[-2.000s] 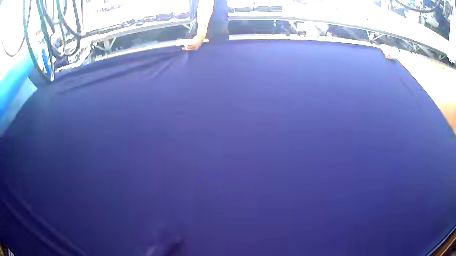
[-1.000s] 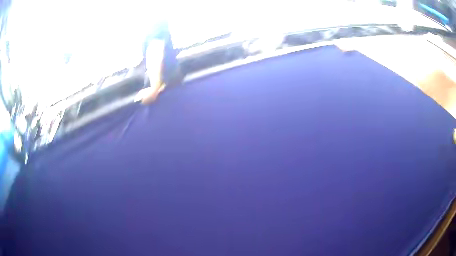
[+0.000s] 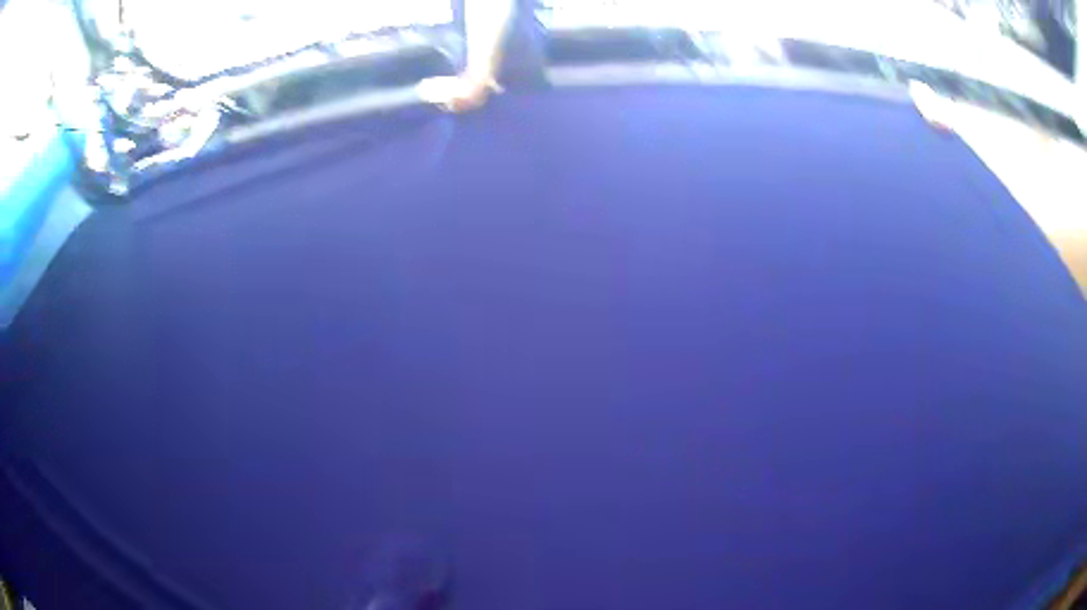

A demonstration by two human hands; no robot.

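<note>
A dark blue fabric ply (image 3: 572, 334) fills most of the view. It is mostly smooth, with soft ripples at the far left and folds at the near left. A small dark bunched or raised spot (image 3: 405, 578) shows at the bottom edge of the picture, too blurred to tell what makes it. Neither my left hand nor my right hand can be made out.
Another person's hand (image 3: 467, 93) rests on the far fabric edge. A bright light-blue roll or bundle (image 3: 33, 197) is at the left. A pale tabletop (image 3: 1049, 179) shows beyond the right fabric edge. A metal-framed structure (image 3: 727, 54) runs along the far side, washed out by glare.
The view swung right and then back. The dark spot at the bottom left the picture and shows again. The other person's hand stays at the far edge.
</note>
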